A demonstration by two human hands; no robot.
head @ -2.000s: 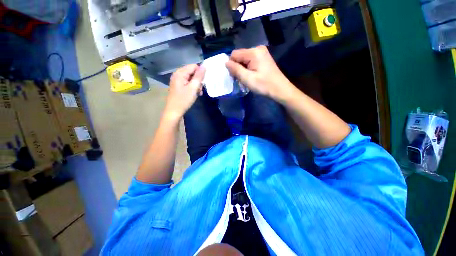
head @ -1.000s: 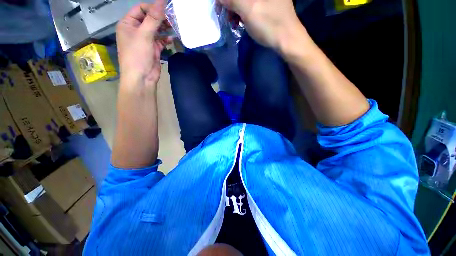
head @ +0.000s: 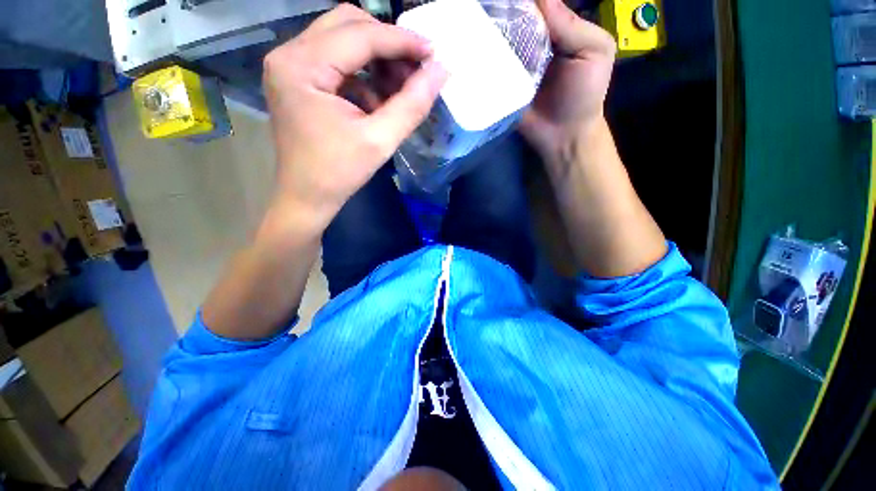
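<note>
A clear plastic pack (head: pixel 432 149) with a plain white rounded-square piece (head: pixel 475 62) on its upper face is held above my knees, near the top of the picture. My right hand (head: pixel 576 81) grips the pack by its right side; the fingertips are partly hidden behind it. My left hand (head: pixel 341 101) is at the left side, with thumb and forefinger pinched together at the white piece's left edge. Whether these fingertips grip the white piece or the film cannot be told. Crinkled clear film hangs below the pack.
A grey-white machine bed (head: pixel 192 34) is at the upper left, with yellow button boxes left (head: pixel 173 103) and right (head: pixel 634 24). The green conveyor (head: pixel 768 173) on the right carries a clear pack (head: pixel 792 292) and others higher up. Brown cartons (head: pixel 58 192) stand at the left.
The pack has turned and come lower into view than one second ago. My left hand has moved right, onto its edge. My right hand has shifted to the pack's right side.
</note>
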